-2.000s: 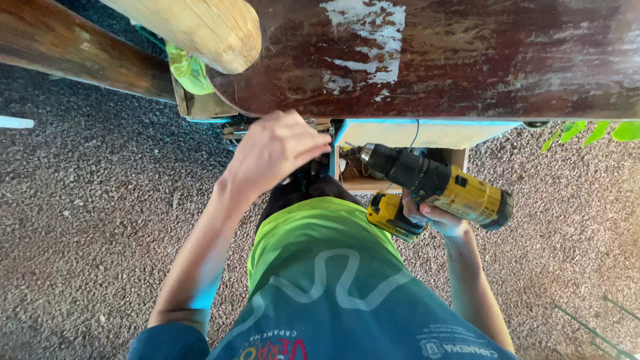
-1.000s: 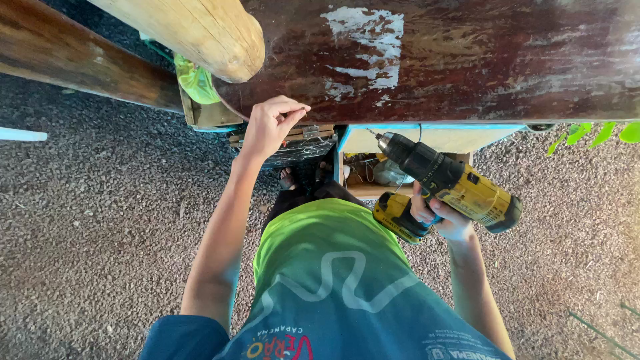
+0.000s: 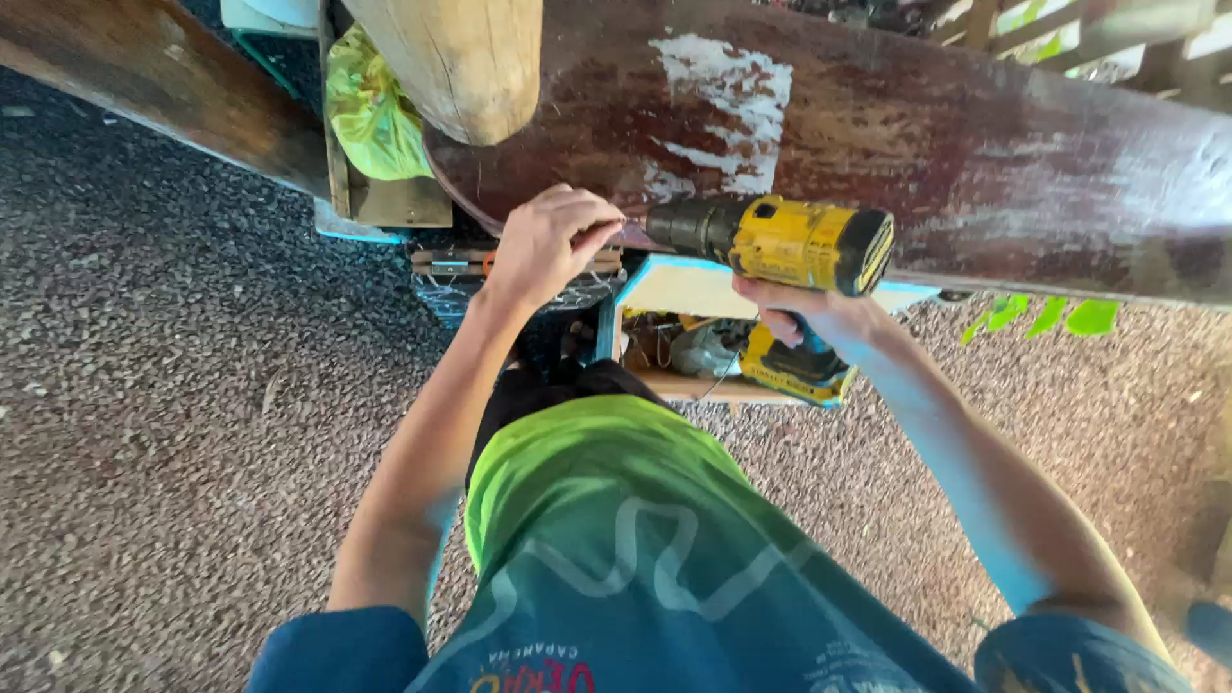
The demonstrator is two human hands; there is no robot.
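My right hand (image 3: 808,313) is closed round the grip of a yellow and black Stanley cordless drill (image 3: 789,241), which lies level with its chuck pointing left. A thin bit or screw (image 3: 635,220) shows between the chuck and the fingertips of my left hand (image 3: 558,236). Those fingertips are pinched together; whether they hold the bit's tip or a small screw, I cannot tell. Both hands are at the near edge of a dark varnished wooden tabletop (image 3: 866,144) with a patch of worn whitish finish.
Under the edge, an open wooden drawer (image 3: 693,387) holds wires and a plastic bag (image 3: 707,348). A round wooden post (image 3: 481,67) rises at the upper left, beside a yellow-green plastic bag (image 3: 366,111) in a wooden box. Gravel ground (image 3: 221,462) surrounds me, and green leaves (image 3: 1088,316) poke out at right.
The drill has been raised to the tabletop's edge and turned level, its chuck now close to my left fingertips. The view has shifted a little.
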